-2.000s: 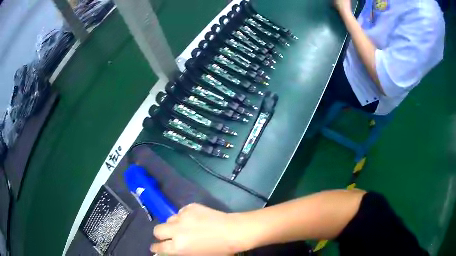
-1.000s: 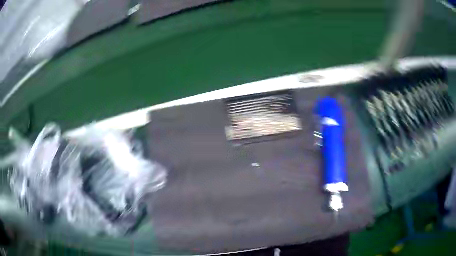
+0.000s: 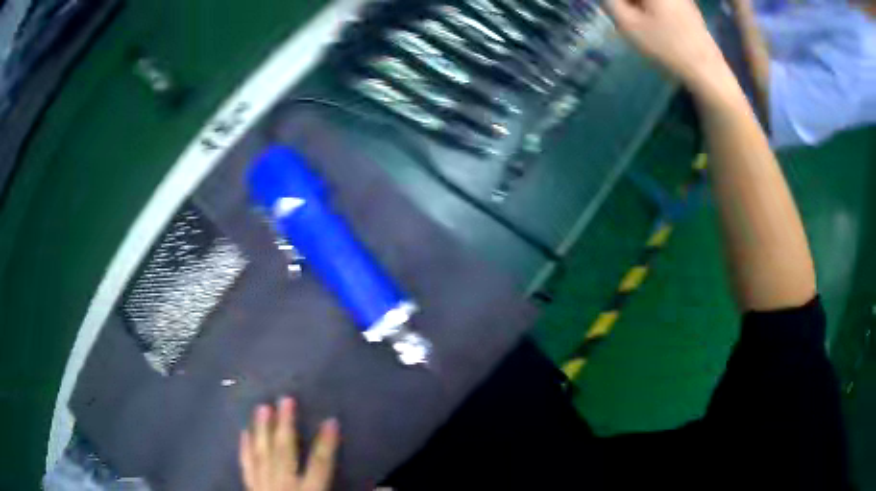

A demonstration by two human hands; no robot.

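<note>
The blue electric screwdriver [image 3: 336, 257] lies on the dark grey foam mat [image 3: 327, 374], its silver nose toward the lower right. The black screw tray [image 3: 182, 288], part-covered by silver screws, lies left of it. My left hand [image 3: 286, 455] is at the bottom edge, cut off, fingers apart over the mat, nothing seen in it. My right hand [image 3: 658, 34] reaches to the top edge by the far ends of the handle housings [image 3: 432, 72] with circuit boards. Its fingers are blurred and partly cut off, so its grip is unclear. One housing [image 3: 543, 125] lies apart from the row.
A black cord [image 3: 471, 197] crosses the green bench right of the mat. A small silver piece [image 3: 229, 383] lies on the mat. Clear plastic [image 3: 86, 472] shows at the lower left. Another person's light blue clothing [image 3: 816, 72] is at the upper right.
The view has swung left over the mat, then back right. My right hand, earlier over the screwdriver's nose end, is now far up by the housings. My left hand has come into view.
</note>
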